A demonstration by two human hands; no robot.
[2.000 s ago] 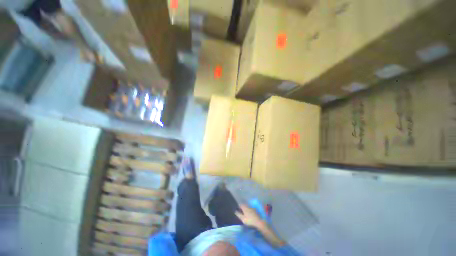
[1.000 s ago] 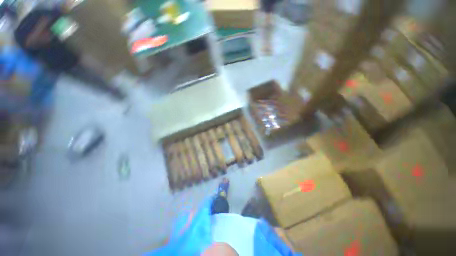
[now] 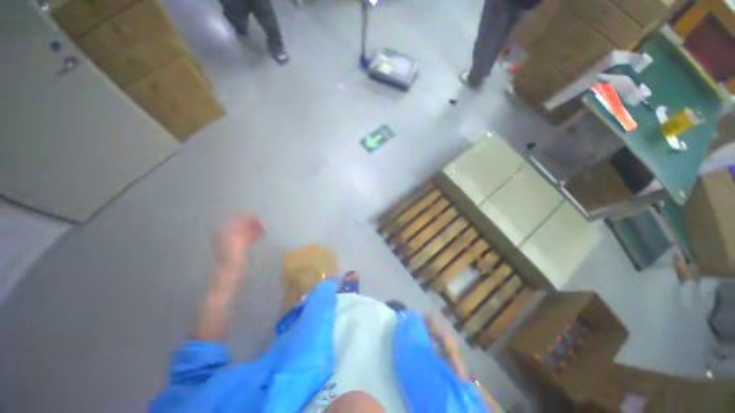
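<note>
A small brown carton (image 3: 309, 268) is on the floor just in front of me, partly behind my blue sleeve. My left hand (image 3: 240, 232) is stretched out to its left over bare floor, blurred, with nothing visible in it; its finger pose is unclear. My right hand (image 3: 442, 335) is low beside my right side, small and blurred, near the pallet's near edge; I cannot tell its state. The wooden pallet (image 3: 451, 246) lies ahead to the right, with pale green sacked cartons (image 3: 516, 198) in a row along its far side.
An open carton with dark goods (image 3: 568, 335) is at the lower right. A green-topped bench (image 3: 665, 121) is at the upper right. A platform scale (image 3: 393, 68) and two people's legs are at the far side. A grey cabinet (image 3: 72, 105) and stacked cartons (image 3: 153, 81) are at the left.
My view has swung left: the large cartons with orange-red marks have left the picture, and the pallet is now to the right. My left arm has come into view, stretched out.
</note>
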